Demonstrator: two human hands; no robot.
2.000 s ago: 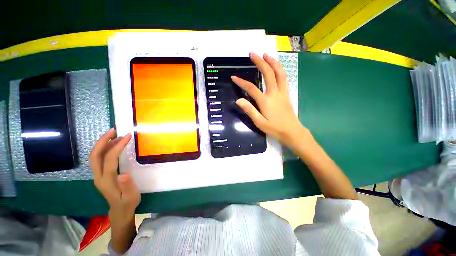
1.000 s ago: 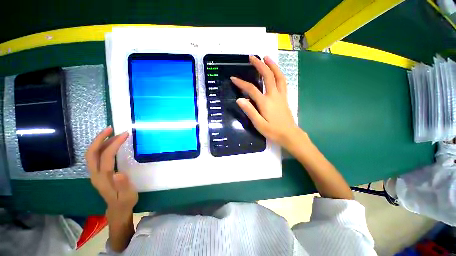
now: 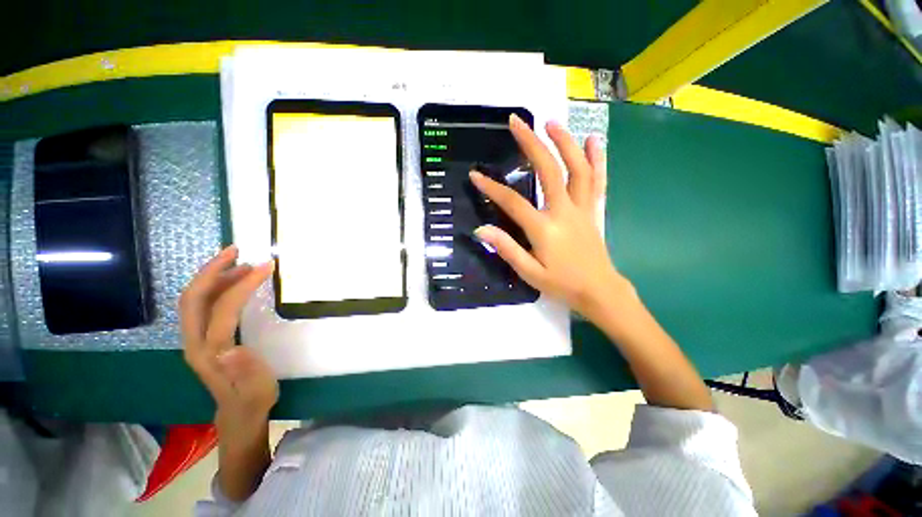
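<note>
Two tablets lie side by side on white paper sheets (image 3: 485,341). The left tablet (image 3: 339,207) shows a plain, nearly white screen with a yellowish top. The right tablet (image 3: 450,217) shows a black test list with small white rows and a few green ones at the top. My right hand (image 3: 556,217) is spread over the right half of the right tablet, fingers apart, holding nothing. My left hand (image 3: 227,328) is at the paper's left edge, its index fingertip near the left tablet's lower left edge. Whether it presses the paper is unclear.
Another dark tablet (image 3: 91,230) lies on bubble wrap (image 3: 182,232) at the left. Translucent sleeves (image 3: 869,207) stand at the far right of the green bench (image 3: 708,232). A yellow rail (image 3: 152,67) runs behind. Part of a person in a pale smock (image 3: 859,389) shows at lower right.
The left tablet's screen went from orange to blue to near white. More rows turned green on the right tablet. My right hand's fingers spread slightly; my left hand stayed nearly in place.
</note>
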